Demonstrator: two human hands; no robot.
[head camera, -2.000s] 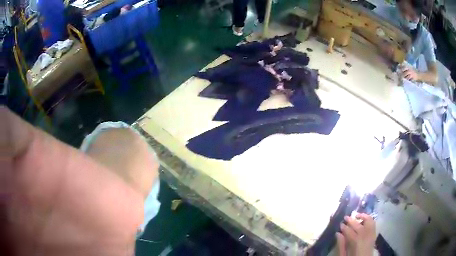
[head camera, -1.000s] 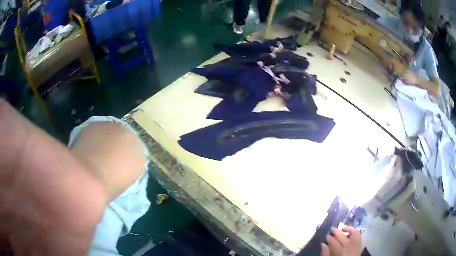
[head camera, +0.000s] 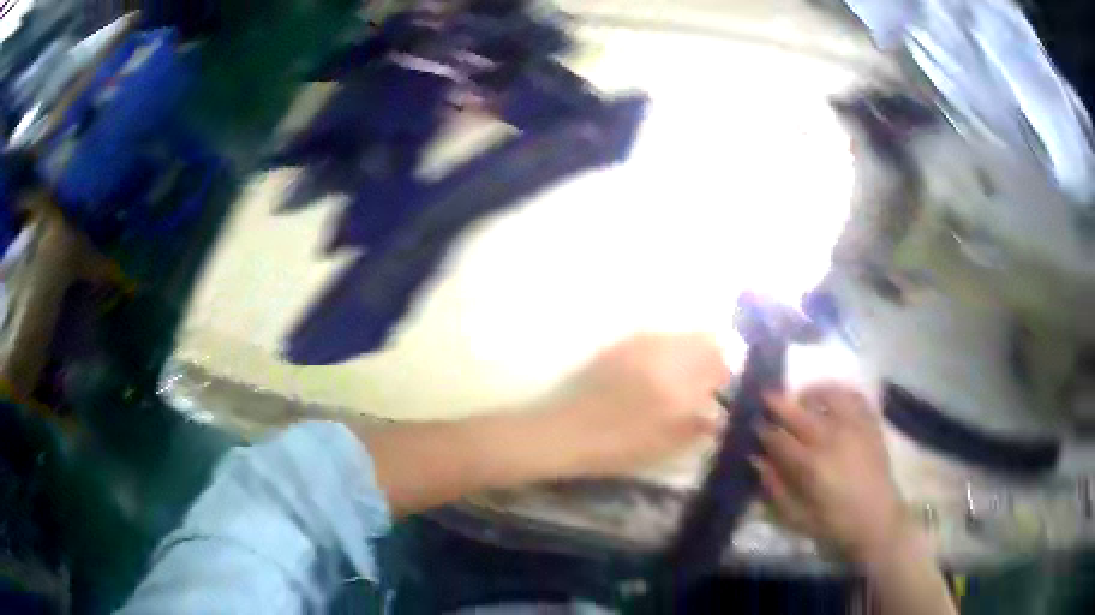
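A narrow dark band piece (head camera: 730, 463) runs from the bright needle area down over the table's front edge. My left hand (head camera: 654, 390) is at its left side, fingers curled near the band; blur hides whether they grip it. My right hand (head camera: 829, 463) lies on its right side, with the fingertips on the band just below the presser foot area (head camera: 775, 318). A second dark curved band (head camera: 973, 435) lies flat to the right of my right hand. The needle is lost in lamp glare.
Large navy panels (head camera: 420, 222) are fanned at the left on the cream table (head camera: 516, 306). The sewing machine (head camera: 961, 240) stands at the right, blurred. Light cloth (head camera: 1003, 72) is at the upper right. A blue bin (head camera: 120, 132) is at the far left. The front edge (head camera: 240, 396) is scuffed.
My left hand has come from the near left side to the band beside the needle. My right hand stays by the band. The view has turned, showing the second band at the right.
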